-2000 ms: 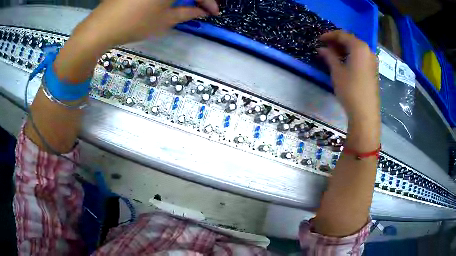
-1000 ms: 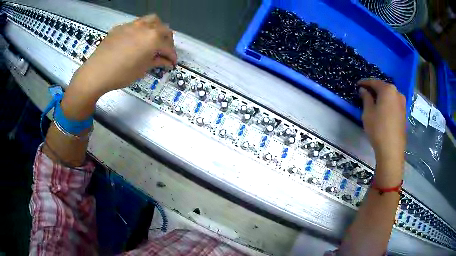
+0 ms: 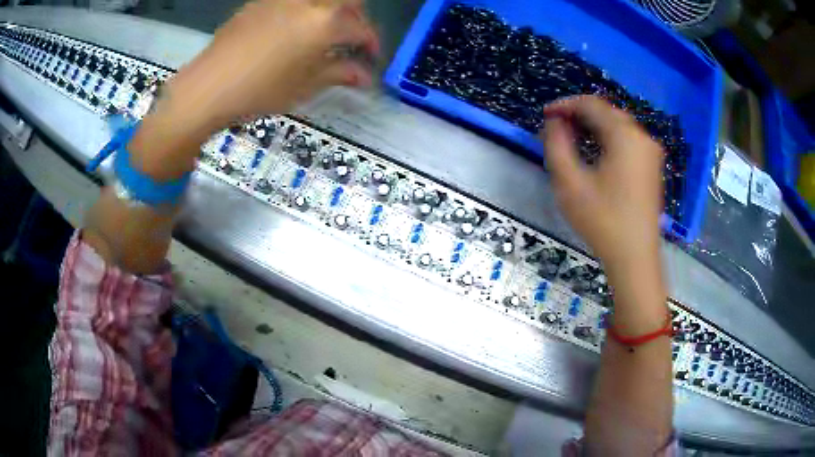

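A long row of circuit boards [image 3: 402, 219] runs slantwise across the view, crowded with round capacitors and small blue disc parts. A blue parts bin [image 3: 554, 22] beyond it holds a dark heap of small black components [image 3: 500, 67]. My left hand [image 3: 277, 62], blurred, is raised over the far rail, left of the bin, fingers curled; I cannot tell if it holds a part. My right hand [image 3: 608, 161] is over the bin's near edge and the heap, thumb and fingers bent; whether a component is between them is too blurred to tell.
Brushed metal rails [image 3: 357, 272] lie on both sides of the boards. A clear plastic bag with white labels [image 3: 746, 192] lies right of the bin. More blue boxes stand at the far right, and a fan grille [image 3: 684, 9] at the top. A blue strap [image 3: 143, 174] is on my left wrist.
Since one second ago, my left hand has lifted off the boards, up and right toward the bin. My right hand has moved left along the bin. The view has also shifted slightly.
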